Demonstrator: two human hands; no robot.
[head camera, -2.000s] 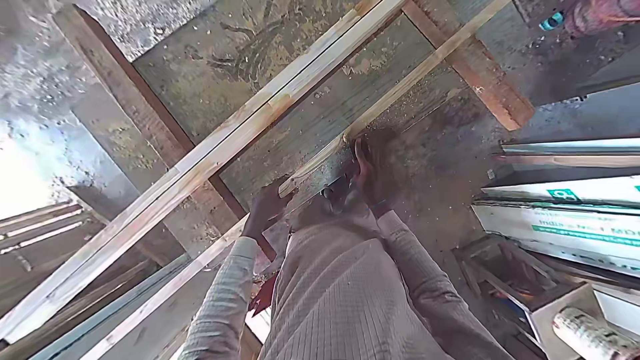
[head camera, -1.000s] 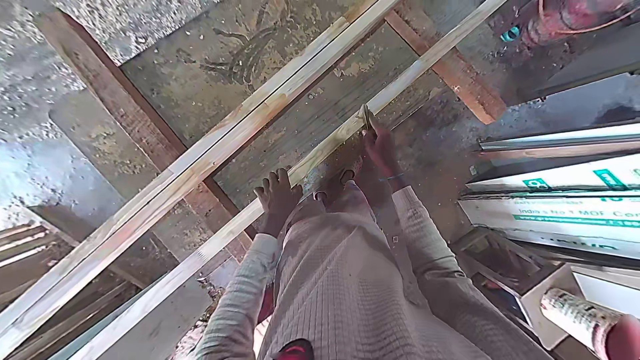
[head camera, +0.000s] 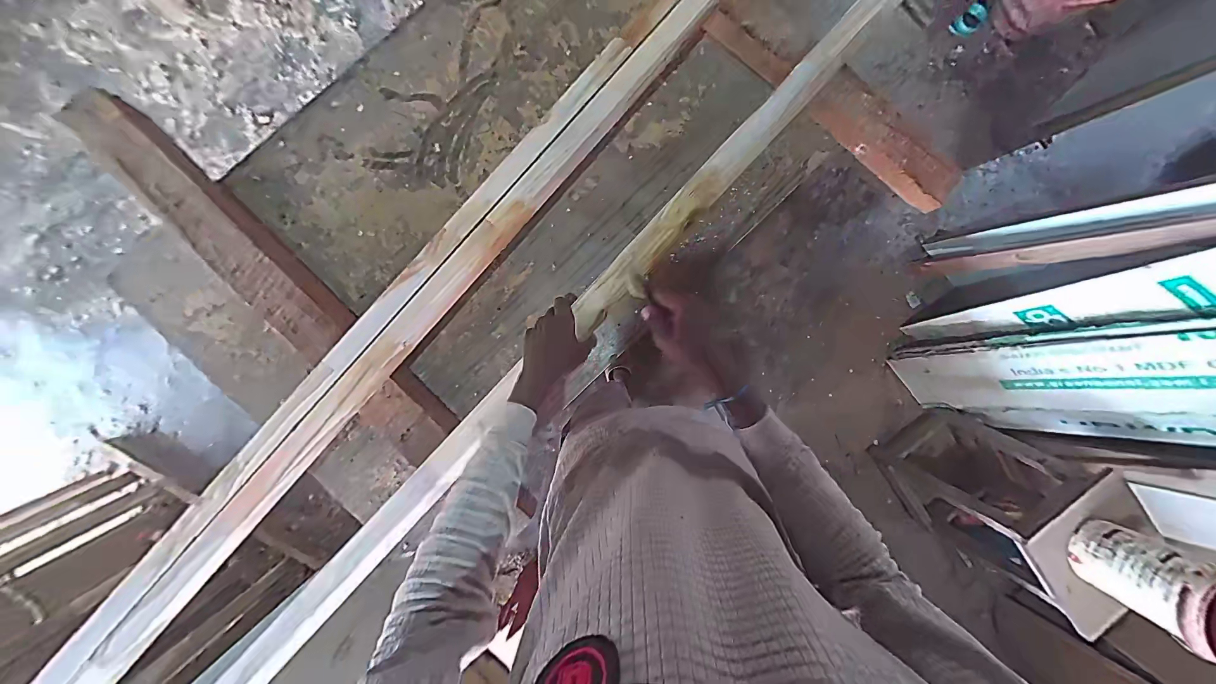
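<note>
A long, narrow wooden strip (head camera: 750, 142) runs diagonally right in front of my body. My left hand (head camera: 554, 351) lies over it with the fingers curled round its edge. Close to the strip's near side is my right hand (head camera: 679, 328), blurred; a small thin object seems to be at its fingers, too unclear to name. Beyond, two long wooden strips (head camera: 456, 237) lie side by side, roughly parallel to the first. They rest across a wooden crossbeam (head camera: 228, 237) on the left and another crossbeam (head camera: 883, 142) on the right.
Boards with printed edges (head camera: 1073, 351) are stacked at the right. Below them are an open wooden frame box (head camera: 988, 465) and a patterned roll (head camera: 1140, 579). More timber pieces (head camera: 76, 522) lie at the lower left. Part of another person (head camera: 1035, 14) shows at the top right.
My right hand has moved down and toward my body from its place by the strip's edge a second ago. My left hand stays on the strip.
</note>
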